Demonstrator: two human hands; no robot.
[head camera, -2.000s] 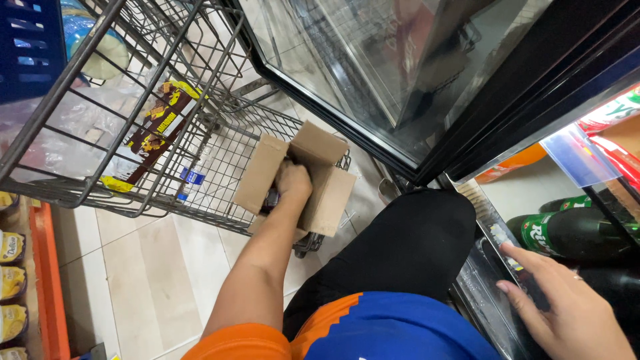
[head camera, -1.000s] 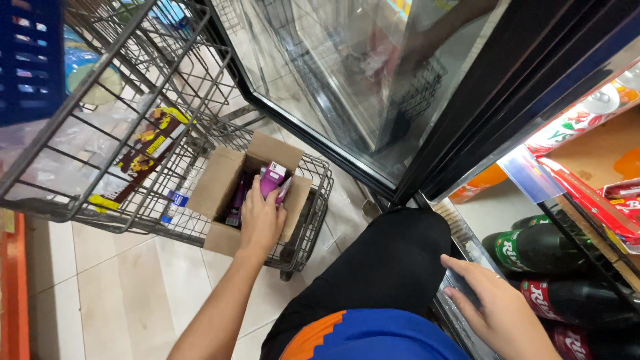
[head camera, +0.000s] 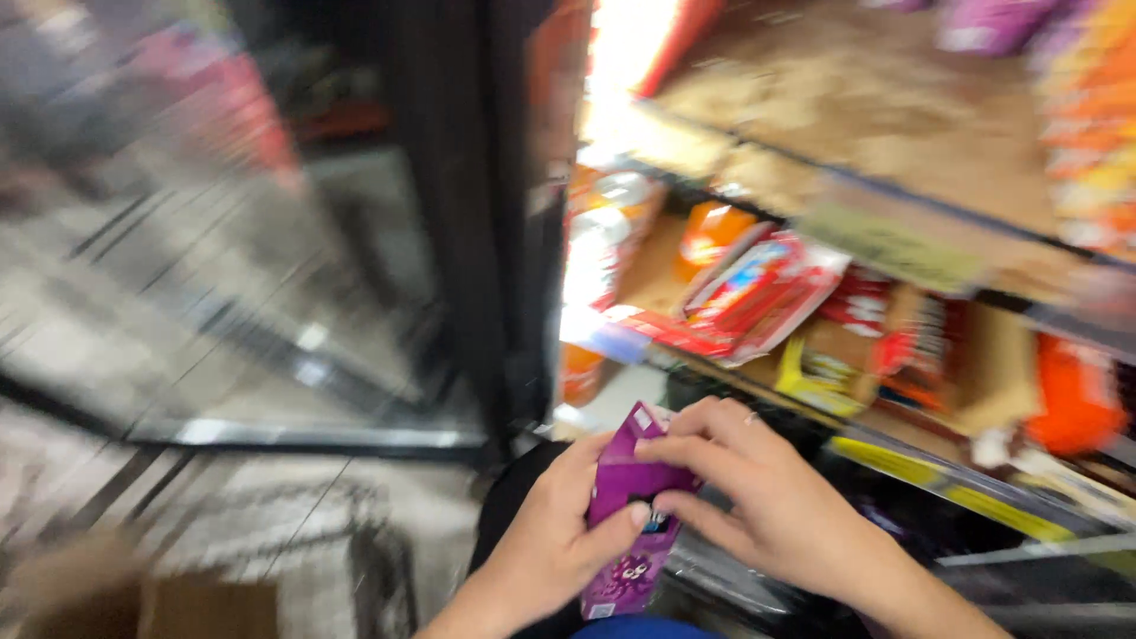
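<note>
In the head view, a purple printed carton stands at lower centre, held in front of my body. My left hand grips it from the left side, thumb across its front. My right hand is at its upper right, with fingers on the top part and the thumb near the front. Whether the carton is unsealed at the top cannot be told. Behind my hands are the cooler shelves, where red packets and a yellow packet lie.
The black-framed glass door stands at the left of the shelves. A cardboard box is blurred at the lower left. Orange bottles stand on the lit shelf, and purple packs lie on the shelf above. A yellow shelf strip runs at right.
My left hand has brought a purple carton out of the cardboard box to the front of my body. My right hand has come onto it. The view has swung toward the shelves.
</note>
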